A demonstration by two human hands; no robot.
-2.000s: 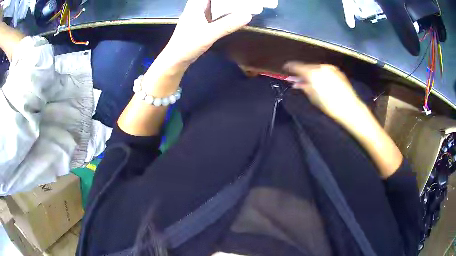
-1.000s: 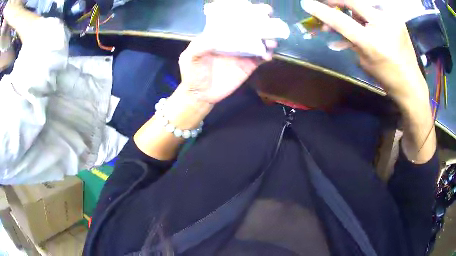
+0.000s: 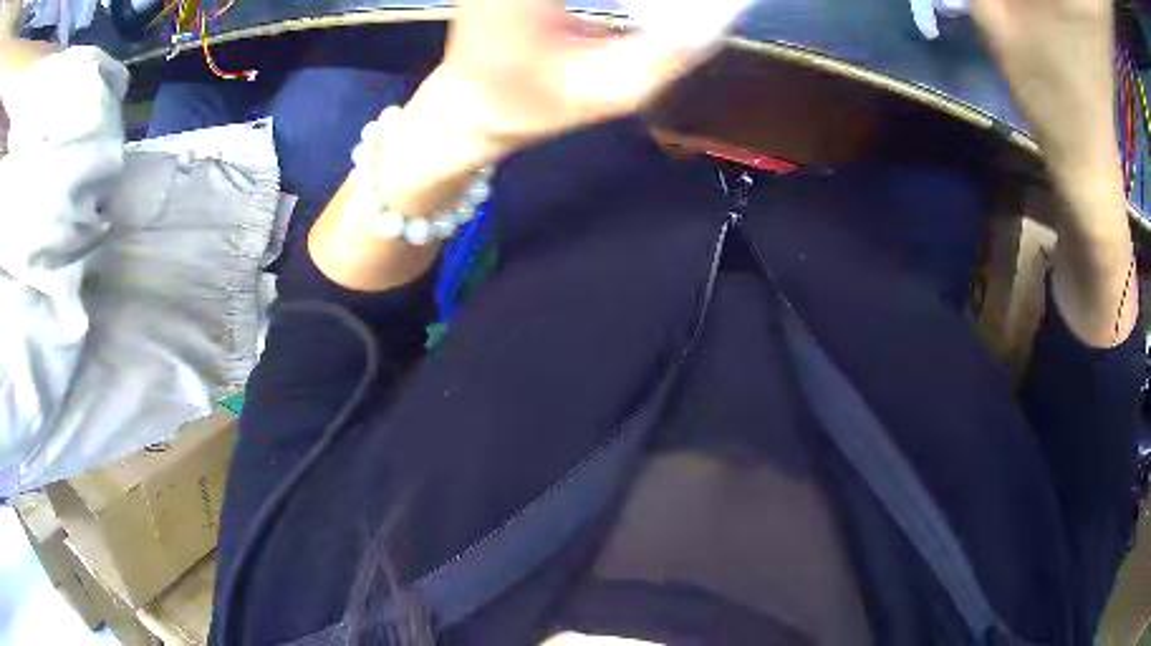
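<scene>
My left hand [image 3: 543, 76], with a beaded bracelet at the wrist, is blurred at the top centre over the bench edge. It is closed around a white part [image 3: 682, 38], overexposed and cut off by the top edge, so its shape cannot be told. My right hand [image 3: 1054, 51] is at the top right over the bench, blurred and cut off by the top edge. Its fingers are out of the picture, and whether it holds anything cannot be told.
The dark bench [image 3: 833, 57] with pale edging curves across the top. Wires [image 3: 202, 38] lie at the upper left, more at the far right. A person in a light grey garment [image 3: 177, 278] sits at the left. Cardboard boxes [image 3: 152, 517] stand at the lower left, another [image 3: 1016, 284] at the right.
My left hand has come up from lower with the white part, which now shows less. My right hand has moved up and right, its fingers leaving the picture.
</scene>
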